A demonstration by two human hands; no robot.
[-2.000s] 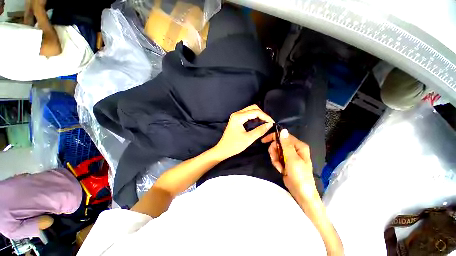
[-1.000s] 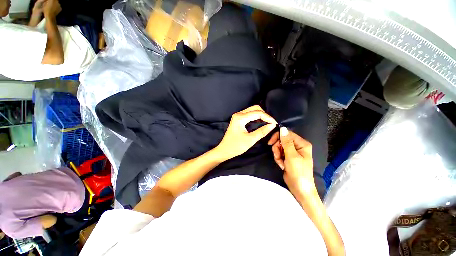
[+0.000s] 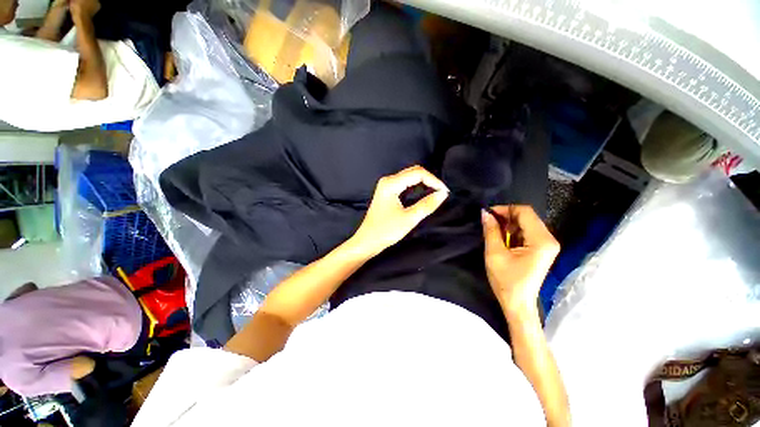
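Observation:
A dark garment (image 3: 358,154) lies in folds across my lap. My left hand (image 3: 402,207) is over it near the middle, thumb and forefinger tips pinched together in a ring; whether a thread or fabric edge is between them is too small to tell. My right hand (image 3: 521,254) is to its right, a gap apart, thumb and forefinger bent close together over the cloth. A small yellow piece of the thread snips (image 3: 508,238) shows between its fingers; the rest is hidden in the hand.
Clear plastic (image 3: 196,117) lies under the garment, with a taped package (image 3: 296,42) behind. A table edge with ruler marks (image 3: 633,58) curves across the upper right. Blue crates (image 3: 125,221) and two seated people are left; plastic (image 3: 667,258) and a brown strap (image 3: 667,388) right.
My hands were together at a dark seam; they have moved apart, my right hand to the right and my left slightly left. The snips' yellow part now shows between my right fingers.

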